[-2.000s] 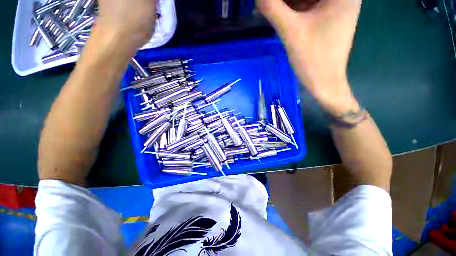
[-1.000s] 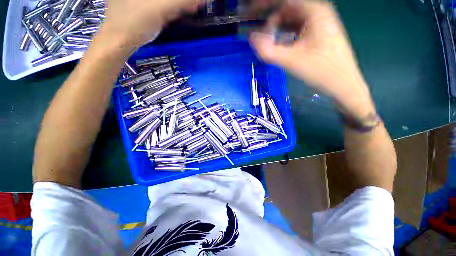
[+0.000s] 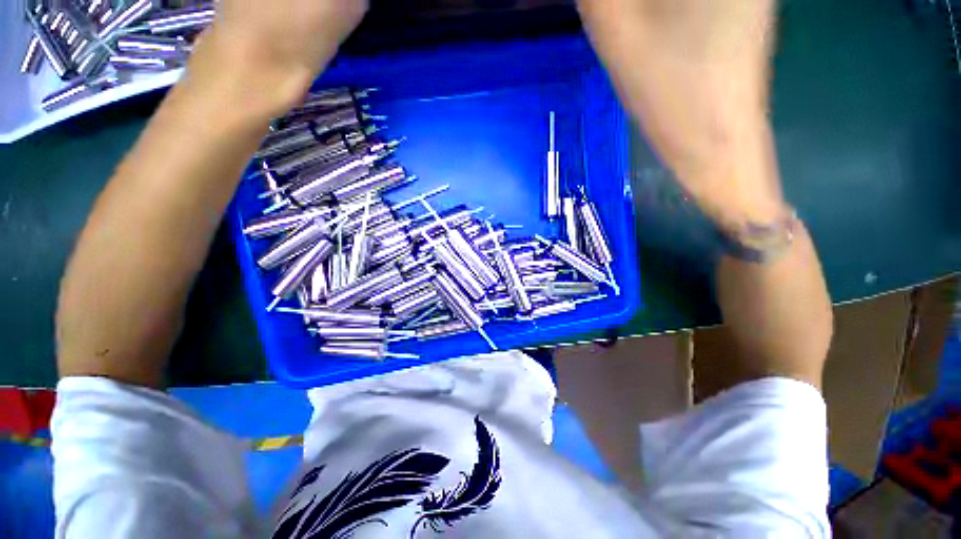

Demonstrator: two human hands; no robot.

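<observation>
The blue parts tray [image 3: 464, 147] lies right in front of me with many loose metal cylinders [image 3: 364, 290] with thin rods, heaped at its left and bottom. Several more lie near its right wall. My left hand [image 3: 290, 26] is beyond the tray's top left corner, cut off by the top edge. My right hand [image 3: 680, 37] is beyond the top right corner, also cut off at the top. The fingers of both hands are out of the picture, so what they hold does not show. Only a dark strip of the black machine [image 3: 464, 19] shows between them.
A white parts tray [image 3: 105, 93] heaped with similar cylinders is at the top left, cut off by the edge. The green bench top [image 3: 875, 179] curves around. Below it are brown panels [image 3: 632, 384] and red shapes [image 3: 933, 463] at the right, over a blue floor.
The view has shifted so the machine and the fingers have left the top edge. My right hand, earlier visible with bent fingers, has moved up and away from the tray.
</observation>
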